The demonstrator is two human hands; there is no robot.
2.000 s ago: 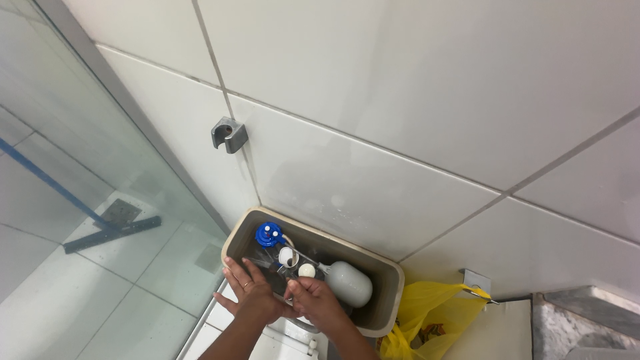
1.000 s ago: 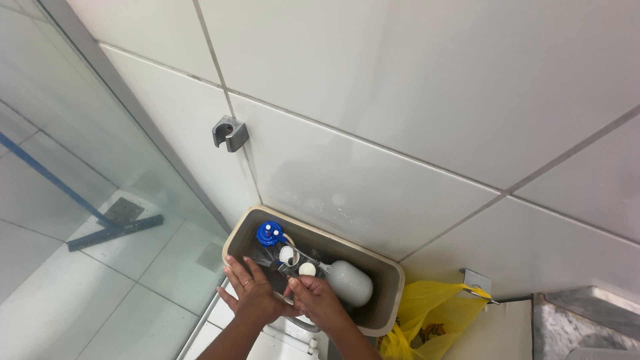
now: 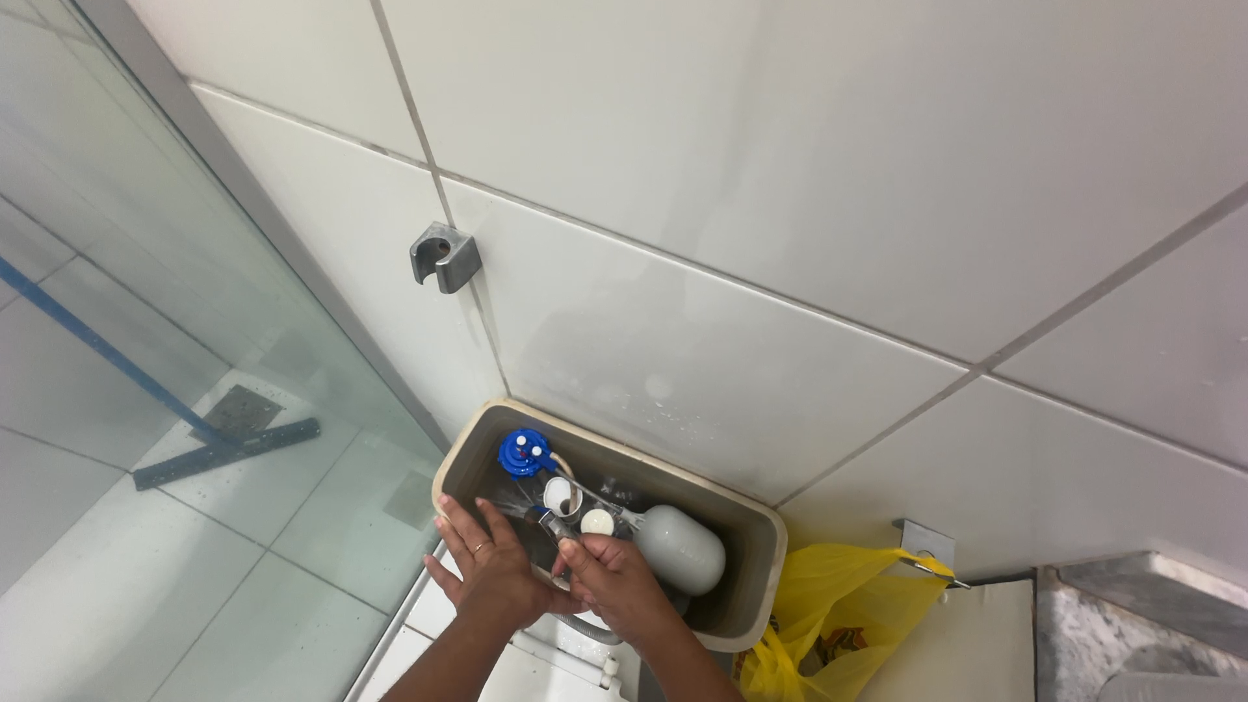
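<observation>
Inside the open toilet cistern (image 3: 770,575) sit a blue fill valve cap (image 3: 525,452), a white flush valve tube (image 3: 562,496), a round white cap (image 3: 597,523) and a grey float (image 3: 680,549). My right hand (image 3: 614,585) grips a small metal spray nozzle (image 3: 556,524) over the near side of the cistern; a grey flexible hose (image 3: 588,628) runs below that hand. Water sprays from the nozzle toward the left inside. My left hand (image 3: 492,570) has its fingers spread over the near left rim and holds nothing.
A metal shower holder (image 3: 446,257) is fixed to the tiled wall. Left, behind a glass panel, a blue squeegee (image 3: 229,453) stands by a floor drain (image 3: 244,411). A yellow plastic bag (image 3: 838,614) hangs right of the cistern, beside a grey marble edge (image 3: 1102,624). The toilet lid (image 3: 536,673) lies below.
</observation>
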